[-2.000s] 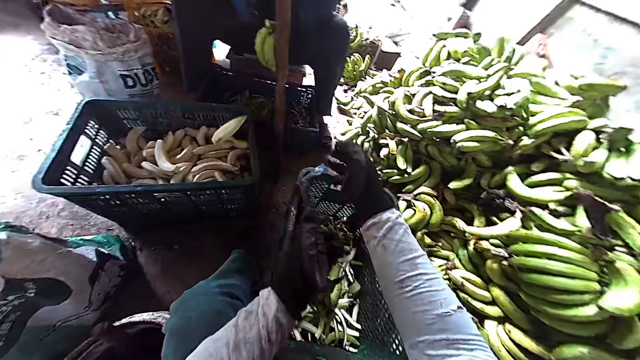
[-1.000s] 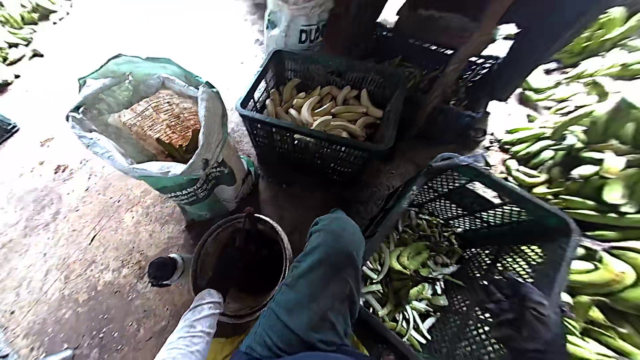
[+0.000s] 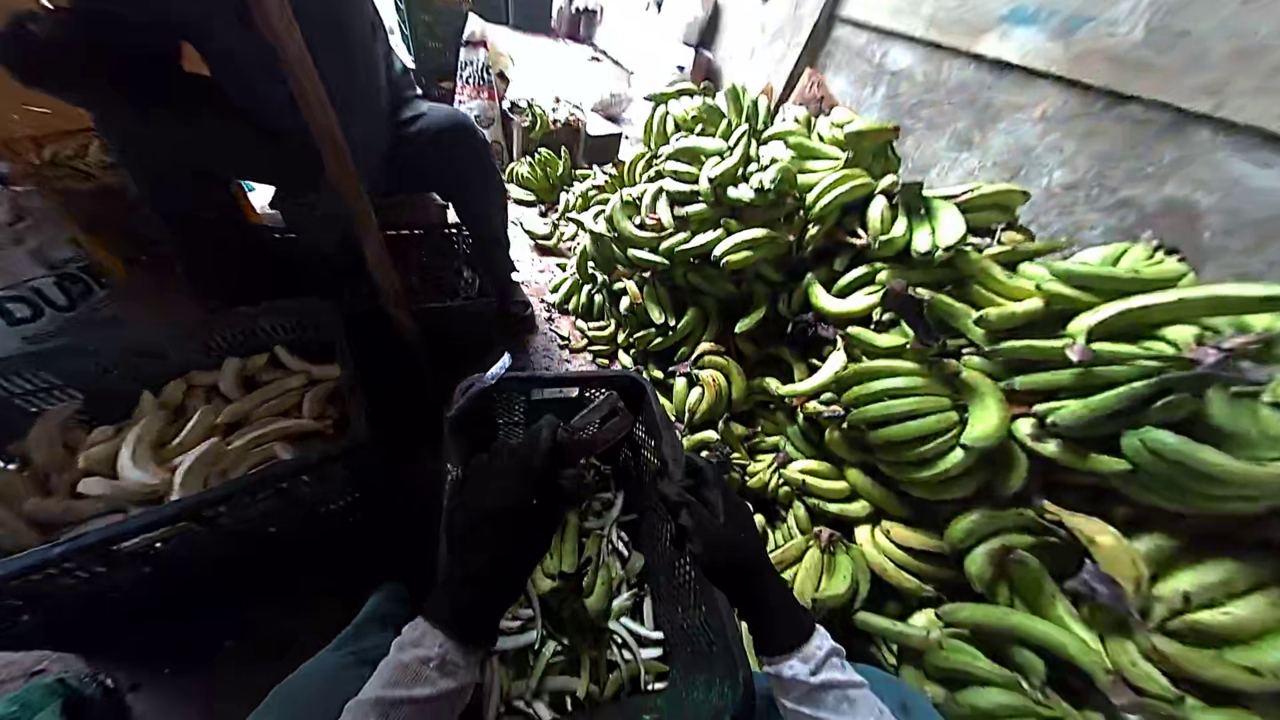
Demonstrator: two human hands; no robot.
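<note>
Both hands wear dark gloves. My left hand is over the left side of a dark plastic crate, its fingers around a dark object with a blocky end, too dim to name. My right hand lies at the crate's right rim; its fingers are too dark to read. Green and whitish plantain peels fill the lower part of this crate. A big heap of green plantains lies just right of my right hand. Peeled plantains lie in another dark crate at the left.
A seated person in dark clothes is beyond the crates, behind a wooden post. A printed sack stands by the peeled plantains. Another sack is at the back. A concrete wall bounds the heap at the upper right.
The view has swung right, back to the green heap. My left hand, over a bucket at the left a second ago, is now over the crate of peels with a dark object in it.
</note>
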